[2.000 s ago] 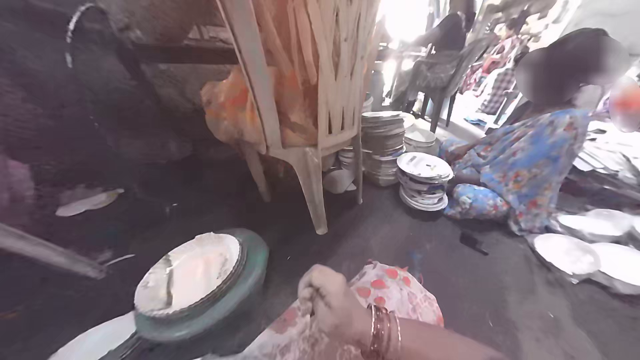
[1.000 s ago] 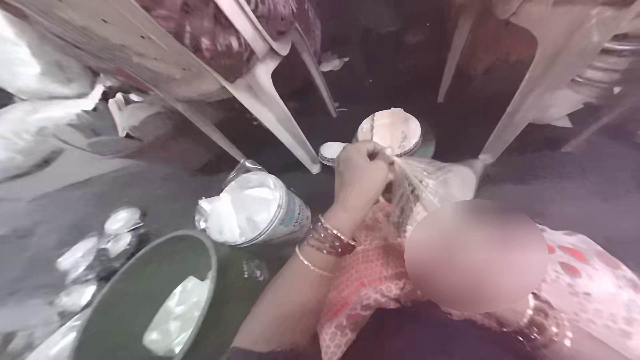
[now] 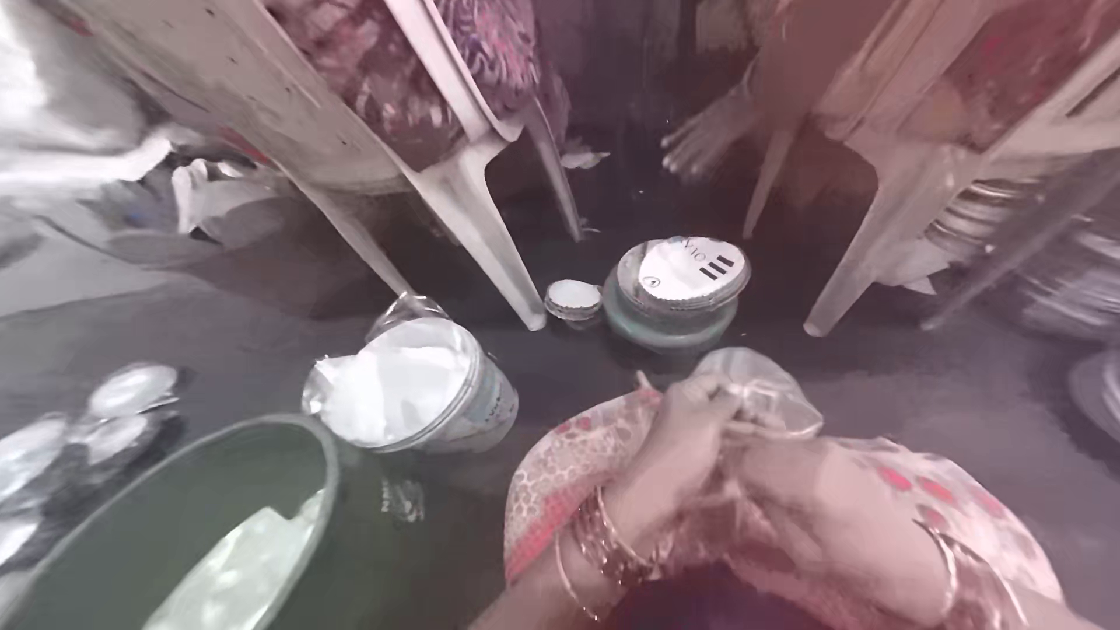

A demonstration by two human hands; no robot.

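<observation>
My left hand [image 3: 691, 429] and my right hand [image 3: 787, 490] meet above my patterned cloth-covered lap. Between them is a clear plastic bag [image 3: 766, 398], pinched by the fingers of my left hand; its rounded body bulges out beyond my hands. My right fingers are curled at the bag's near part and partly hidden. Beyond the bag stands a stack of round discs [image 3: 691, 271] on a green round base [image 3: 669, 328], the top disc bearing print. A small round container [image 3: 574, 297] is just left of it. A white bucket [image 3: 472, 411] with white contents stands to the left.
A large green tub [image 3: 328, 490] with pale material inside is at the lower left, beside shiny foil-like bowls [image 3: 131, 394]. Plastic chair legs [image 3: 503, 254] [image 3: 853, 254] stand on both sides ahead. Another person's hand [image 3: 713, 136] hangs between the chairs. Stacked plates [image 3: 989, 214] are at the right.
My hands have come together at the plastic bag, which now looks bunched and rounded. A printed disc now tops the stack ahead. Another person's hand has come into view.
</observation>
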